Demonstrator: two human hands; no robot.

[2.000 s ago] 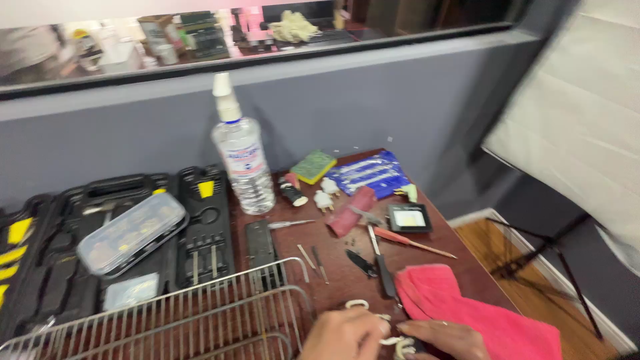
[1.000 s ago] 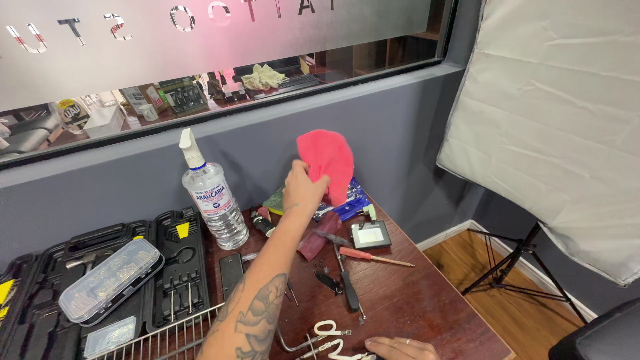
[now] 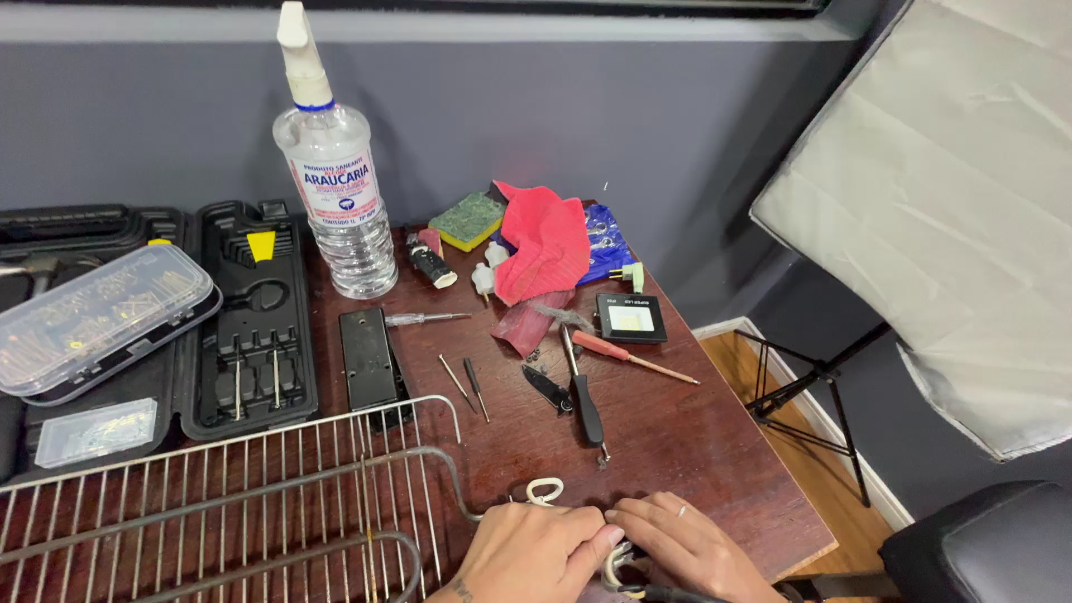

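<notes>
At the bottom centre my left hand (image 3: 532,548) and my right hand (image 3: 682,544) meet over a small part with white wires (image 3: 615,565), mostly hidden under the fingers. Both hands' fingers are bent around it. A loop of white cable (image 3: 544,491) sticks out above my left hand. The end of the grill's heating element (image 3: 456,494) lies beside that hand. Beyond them lie a black-handled screwdriver (image 3: 588,410), a red-handled screwdriver (image 3: 603,347) and a black blade-shaped piece (image 3: 546,389). A crumpled red cloth (image 3: 544,243) rests farther back.
A wire grill rack (image 3: 276,486) covers the front left. Behind it are a black tool case (image 3: 251,352), a fastener box (image 3: 100,322), a black cover (image 3: 366,360) and a spray bottle (image 3: 339,193). A small LED floodlight (image 3: 631,318) sits near the right edge, a sponge (image 3: 467,220) at the back.
The red cloth, at the table's right front two seconds ago, was carried by my left hand and now lies at the back. My left hand has returned beside my right.
</notes>
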